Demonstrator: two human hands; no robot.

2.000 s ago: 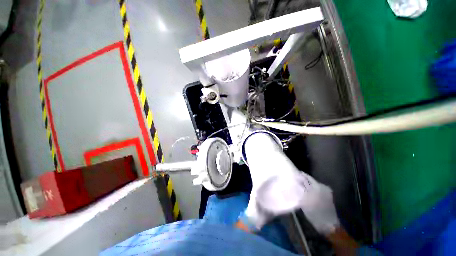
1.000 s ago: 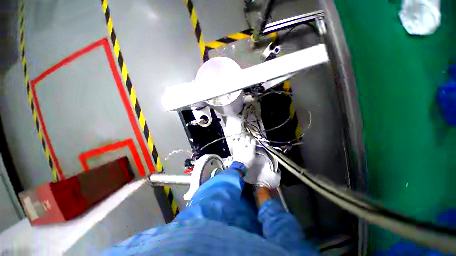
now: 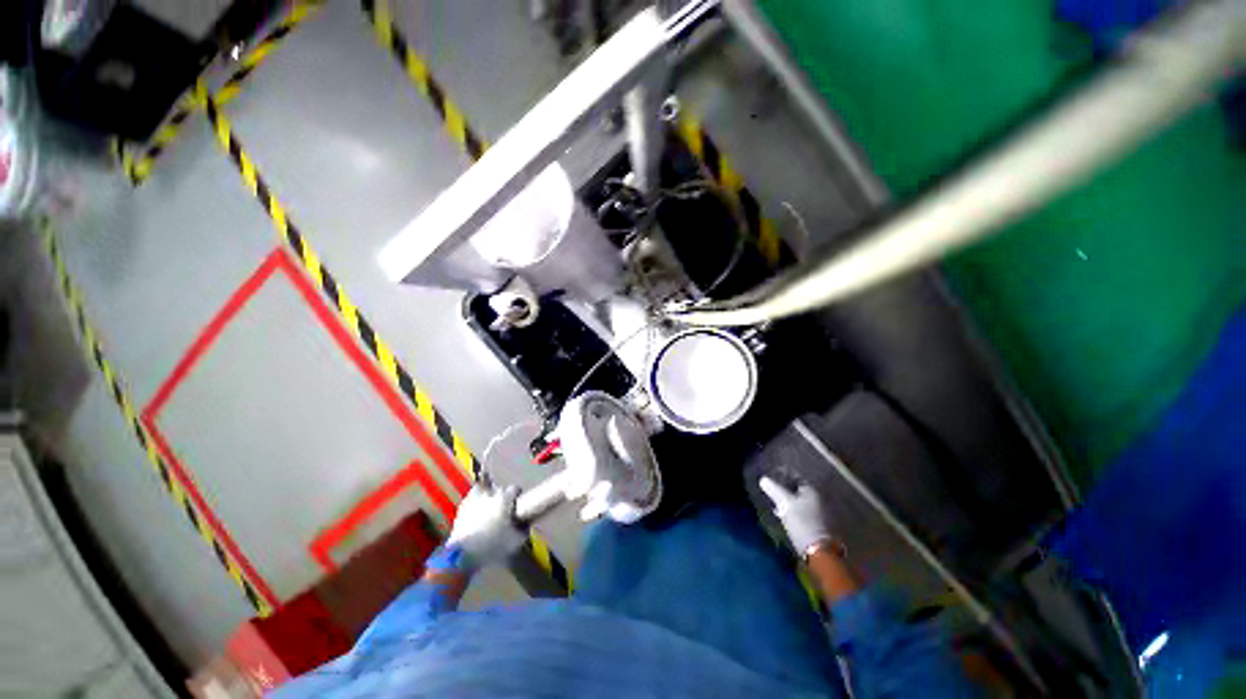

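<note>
The dispensing pump stands on a black base on the floor. Its round chamber shows a white round face inside a dark rim, facing up. A white round lid sits tilted beside the chamber, with a short white handle bar. My left hand, in a white glove, is closed around the outer end of this bar. My right hand, in a white glove, is empty with fingers apart, to the lower right of the chamber.
A white crossbar spans above a white cylinder. A thick pale hose bundle crosses over the green-matted bench. Thin tubes loop around the pump. A red-brown carton is at lower left, near red and yellow-black floor tape.
My hands have left the white cylinder at the chamber and moved apart. My left hand has taken the lid's handle bar; my right hand has moved right. The view has turned.
</note>
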